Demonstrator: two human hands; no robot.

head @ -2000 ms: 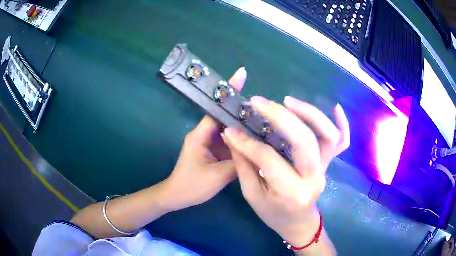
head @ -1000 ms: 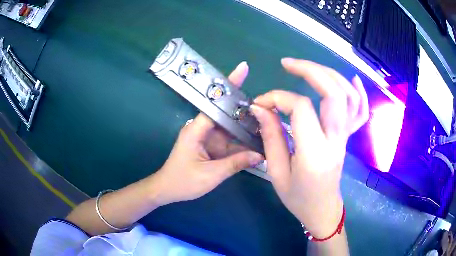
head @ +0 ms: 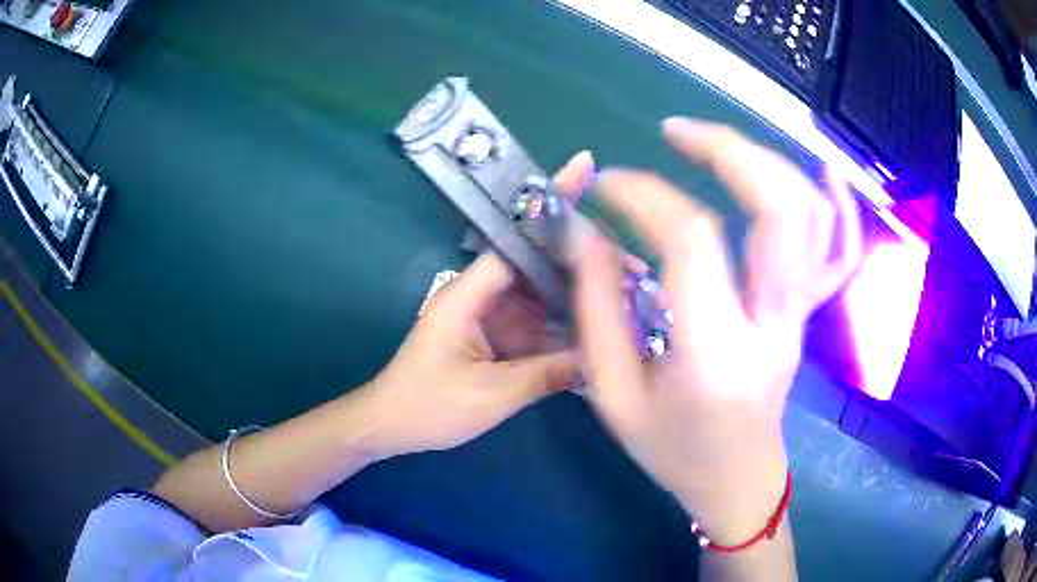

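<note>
A grey LED light bar (head: 500,233) is held slanting above the green mat, its upper end up and to the left. Round fittings show near that end, and more show near the lower end. My left hand (head: 455,364) grips the bar from below and behind, with a fingertip showing past its far edge. My right hand (head: 705,296) is blurred, with thumb and index finger over the middle of the bar and the other fingers raised. Whether it pinches a small part cannot be told.
A black parts tray (head: 785,57) with small pale pieces and a dark ribbed tray (head: 898,108) lie at upper right. A white-violet glow (head: 887,307) is at right. A silver frame (head: 57,188) lies at far left. Part of a pale object (head: 438,290) shows behind my left hand.
The bar has moved slightly right and tilted more steeply. My right hand has moved from lying along the bar to fingertips at its middle, other fingers raised. My left thumb now shows below the bar.
</note>
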